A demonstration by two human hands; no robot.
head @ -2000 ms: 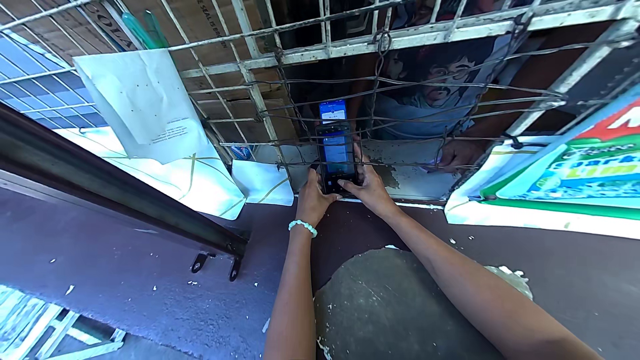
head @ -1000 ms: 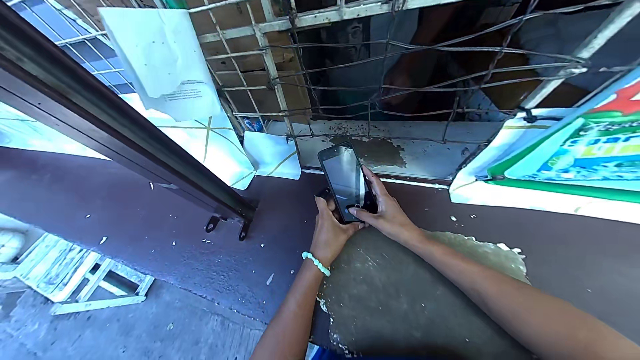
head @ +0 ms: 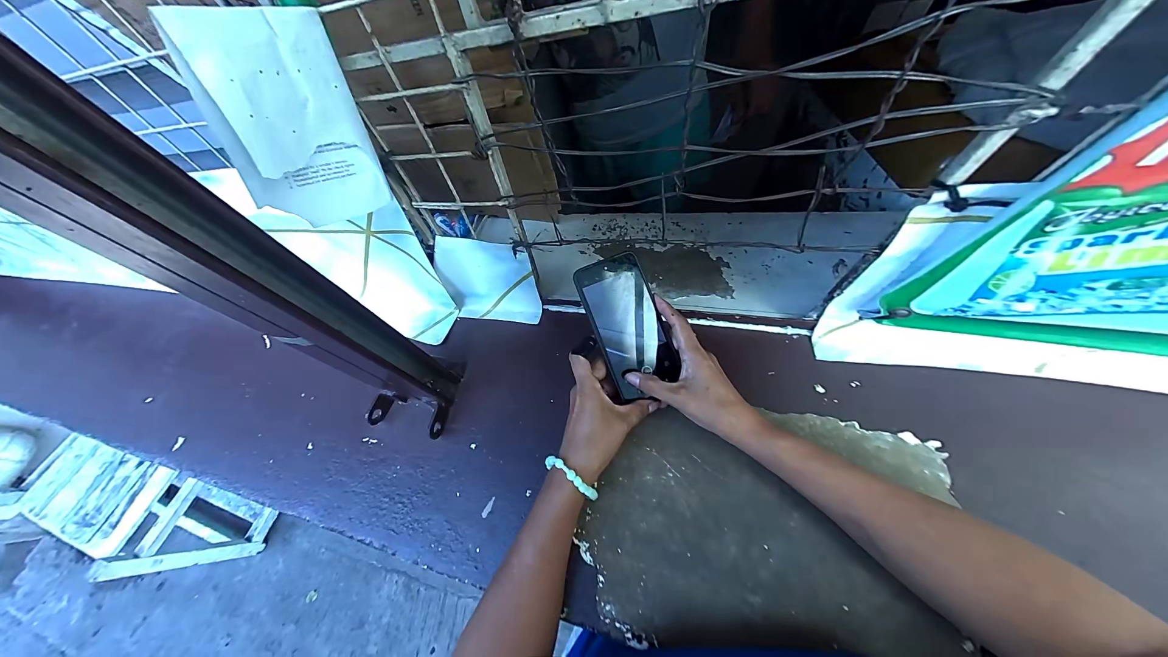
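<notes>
A black smartphone [head: 620, 319] is held upright and slightly tilted in front of the wire grille, its screen facing me and dim with reflections. My right hand [head: 698, 379] grips its right side and lower end, the thumb over the bottom of the screen. At the lower left, my left hand [head: 598, 411] is closed around a dark object [head: 586, 348] that lies partly behind the phone; what it is cannot be told. A pale green beaded bracelet [head: 571, 478] circles my left wrist. Both hands are above the dark painted ledge.
A wire grille [head: 684, 164] stands ahead, with a person [head: 630, 100] dimly seen behind it. White papers [head: 274, 119] hang at left beside a slanting dark metal post [head: 219, 228]. A product banner [head: 1077, 246] is at right. A wooden stool-like frame [head: 146, 511] stands on the floor at lower left.
Both hands have drawn back from the grille with the phone. Its lit screen of two seconds ago now looks dim. The view has tilted down.
</notes>
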